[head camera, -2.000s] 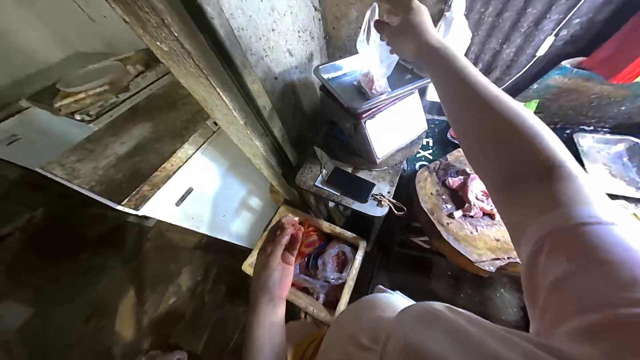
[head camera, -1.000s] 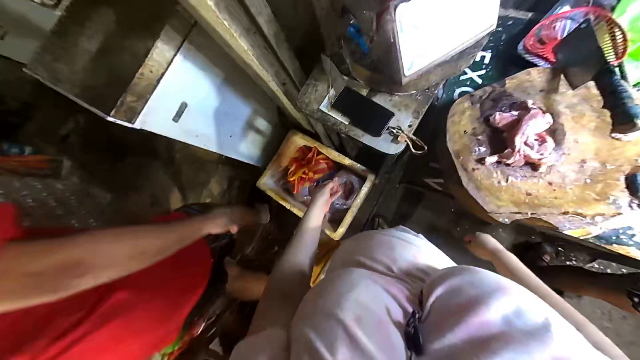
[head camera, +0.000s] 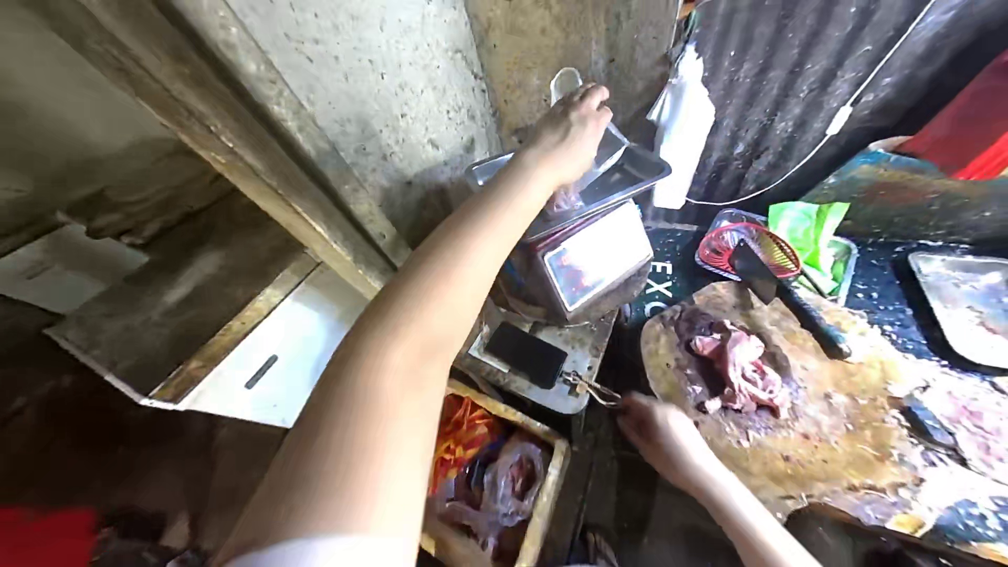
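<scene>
My left hand (head camera: 573, 130) grips the handles of a thin clear plastic bag (head camera: 602, 161) over the metal tray of a weighing scale (head camera: 654, 177); the bag's lower part, with some meat in it, rests on the tray. Lower right, my right hand (head camera: 654, 433) is closed loosely beside the left edge of a round wooden chopping block (head camera: 835, 409); its fingers are blurred, and no held thing shows. Raw meat (head camera: 744, 366) lies on the block, and a cleaver (head camera: 787, 299) lies across its upper edge.
A black phone (head camera: 526, 354) lies on a small metal stand below the scale. Beneath is a foam box (head camera: 547, 504) holding bagged items. A red plastic basket (head camera: 744, 248), a metal tray (head camera: 965, 299) and a hanging white bag (head camera: 683, 130) are at the right. A wooden post (head camera: 260, 165) stands left.
My left hand has moved from the foam box up to the scale, where it holds a plastic bag. The view has shifted strongly. The person in red has mostly left the view at the lower left.
</scene>
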